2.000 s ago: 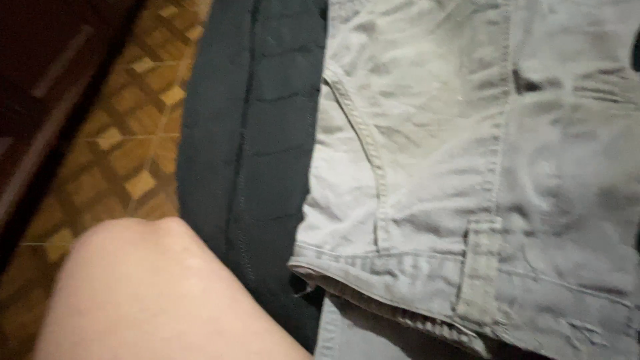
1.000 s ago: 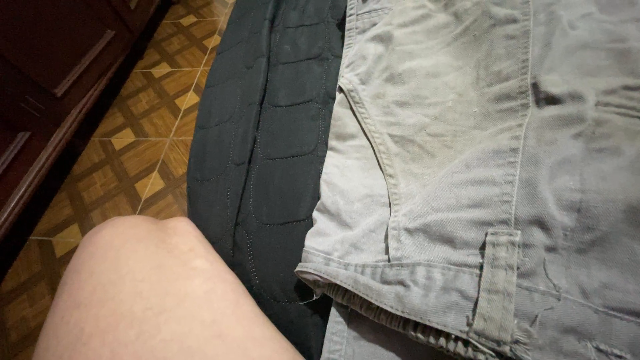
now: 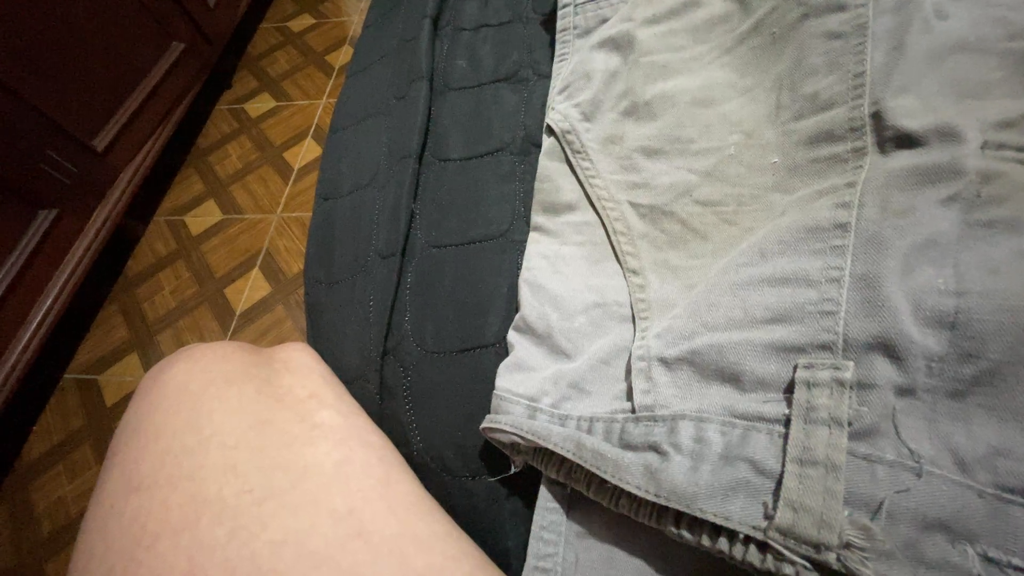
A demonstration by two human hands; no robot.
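Observation:
Neither my left hand nor my right hand is in view. Worn grey fabric trousers (image 3: 736, 264) lie spread over the right side, with a curved pocket edge (image 3: 604, 216), a frayed belt loop (image 3: 816, 452) and a gathered elastic waistband (image 3: 640, 496) at the bottom. The trousers rest on a dark quilted cover (image 3: 468, 200). More grey cloth (image 3: 588, 544) shows beneath the waistband. Loose threads stick out near the belt loop and at the waistband's left corner.
My bare knee (image 3: 264, 448) is at the lower left, beside the dark cover. Behind it lies a patterned tile floor (image 3: 248, 232). Dark reddish-brown panelled wooden furniture (image 3: 88, 104) stands at the upper left.

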